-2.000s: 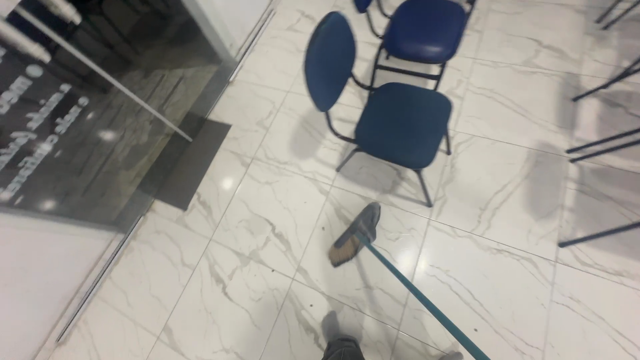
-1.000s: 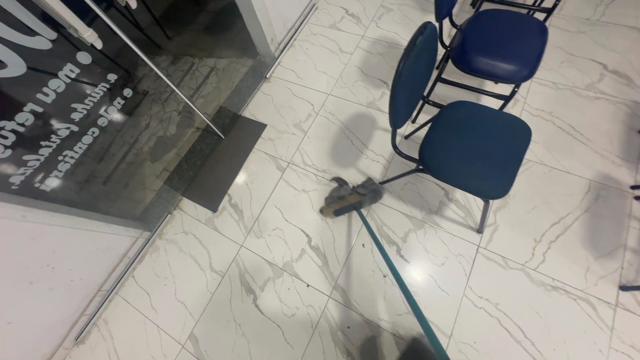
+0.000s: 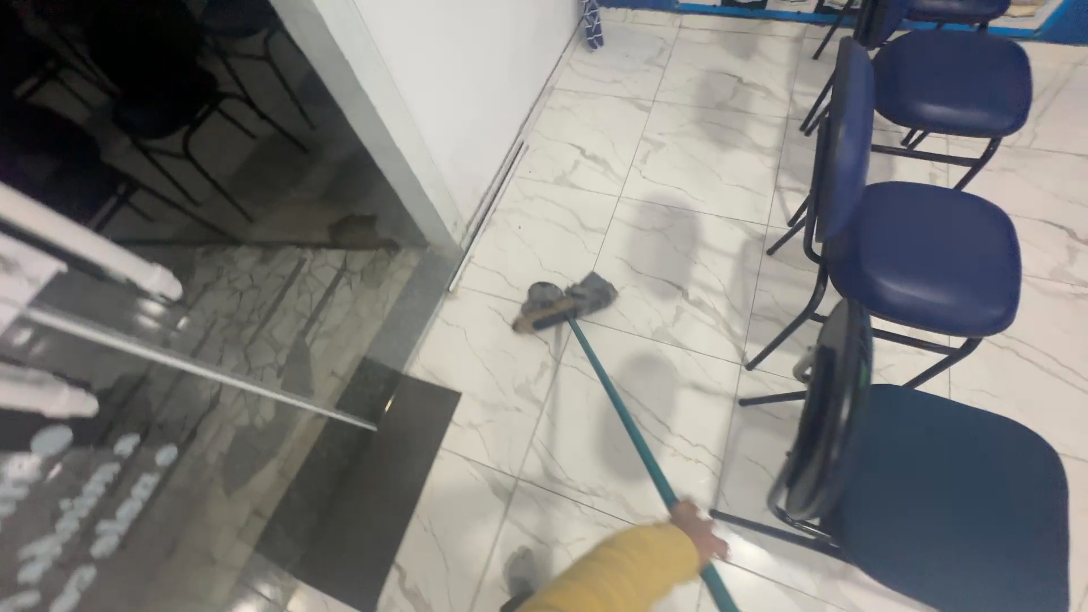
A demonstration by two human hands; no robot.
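Observation:
My left hand [image 3: 701, 534], below a yellow sleeve, is closed around the teal handle [image 3: 625, 412] of a broom. The handle runs from the lower right up to the broom head [image 3: 548, 314], which rests on the marbled tile floor with tan bristles showing at its left end. Grey, soft-looking material [image 3: 592, 293] lies against the head's right end, and another grey lump sits just behind it; blur hides what they are. My right hand is out of view.
Chairs with blue seats [image 3: 926, 255] line the right side, the nearest with a dark teal seat [image 3: 960, 493]. A glass door with white lettering, a dark mat [image 3: 382, 501] and a white wall [image 3: 476, 85] stand left. A blurred shoe [image 3: 523, 569] shows at the bottom.
The view has shifted far, bringing more chairs and the wall into sight. My left hand and yellow sleeve have come into view on the handle. Grey material now beside the broom head was not visible in the first frame.

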